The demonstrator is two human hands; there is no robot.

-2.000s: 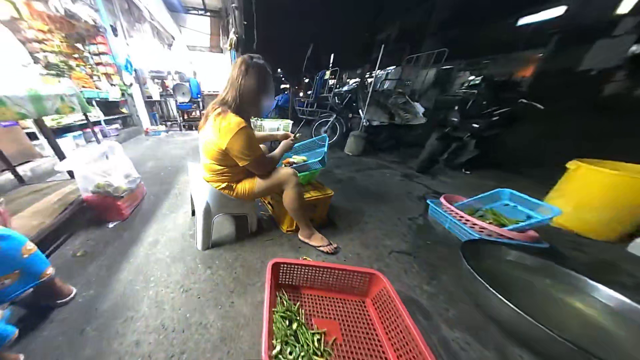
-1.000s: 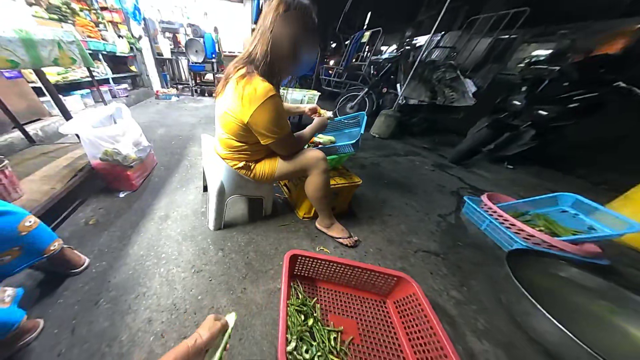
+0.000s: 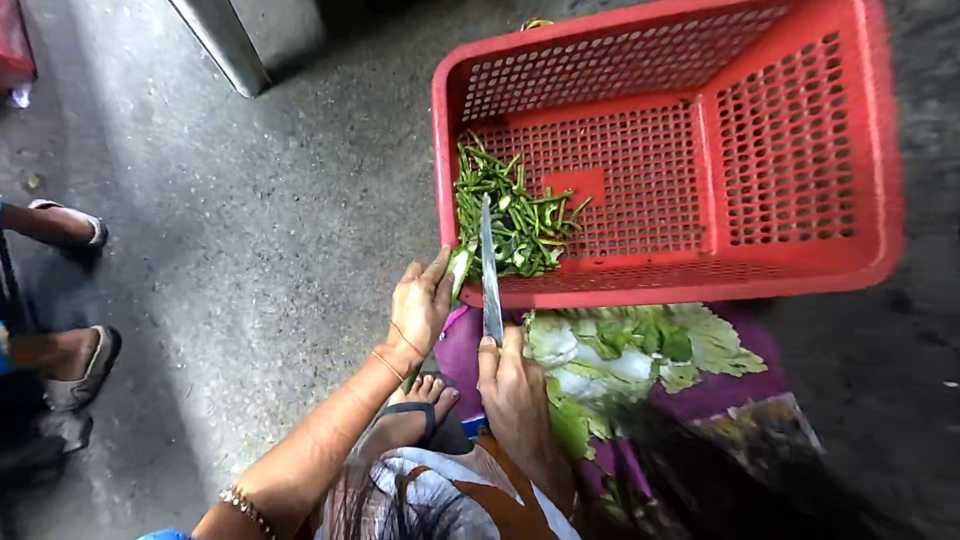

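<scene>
My left hand [image 3: 421, 304] grips a pale green vegetable piece [image 3: 459, 271] at the near left corner of the red plastic basket [image 3: 667, 291]. In my right hand [image 3: 514, 386] is a knife [image 3: 489, 270], its blade pointing away over the basket's near left part. Cut green vegetable pieces [image 3: 517, 217], thin and long, lie heaped inside at the left. The part of the knife handle inside my right hand is hidden.
Leafy greens [image 3: 630, 349] lie on purple material [image 3: 705, 394] just below the basket. A stool leg [image 3: 225, 49] stands at the upper left. Another person's feet [image 3: 75, 367] are at the left edge; my sandalled foot [image 3: 420, 409] is below my left hand.
The view has swung down to the basket and my lap. A hand with a pale green piece showed low in the frame one second ago; now both my hands and the knife are in view.
</scene>
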